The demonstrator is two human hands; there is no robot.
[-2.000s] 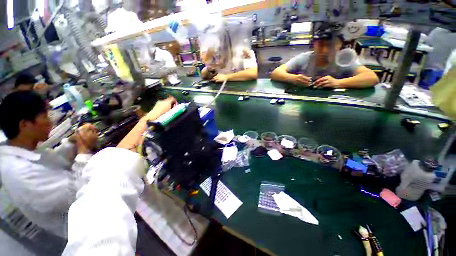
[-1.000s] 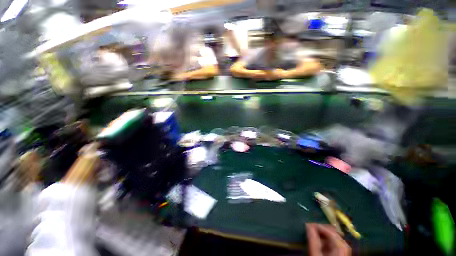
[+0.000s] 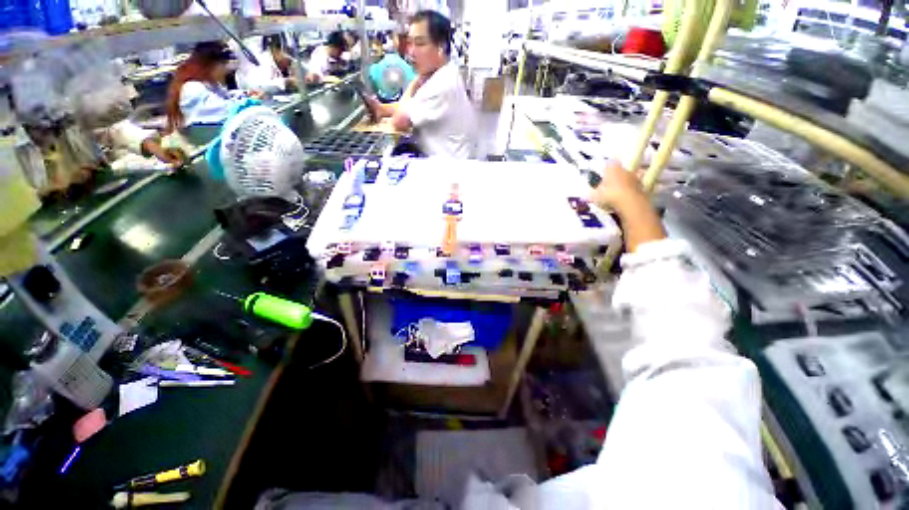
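My right hand (image 3: 626,199) reaches out in its white sleeve to the back right corner of a stack of white foam trays (image 3: 498,204). A small dark thing shows at its fingertips; I cannot tell whether the hand grips it. On the top tray lie a watch with an orange strap (image 3: 452,209), a watch with a blue strap (image 3: 353,207) and small dark parts (image 3: 585,211). More watches show along the edges of the lower trays. My left hand is out of the picture.
Left, the green bench (image 3: 189,418) bears a green electric screwdriver (image 3: 279,311), pens (image 3: 189,379) and a yellow-and-black handled tool (image 3: 164,476). A white fan (image 3: 261,151) stands behind. A person (image 3: 444,110) is beyond the trays. Pale rack poles (image 3: 678,129) are right of my hand.
The view has swung right, from the green bench to the tray stack. My right hand, low at the bench edge one second ago, is now stretched out beside the trays. My left arm has left view.
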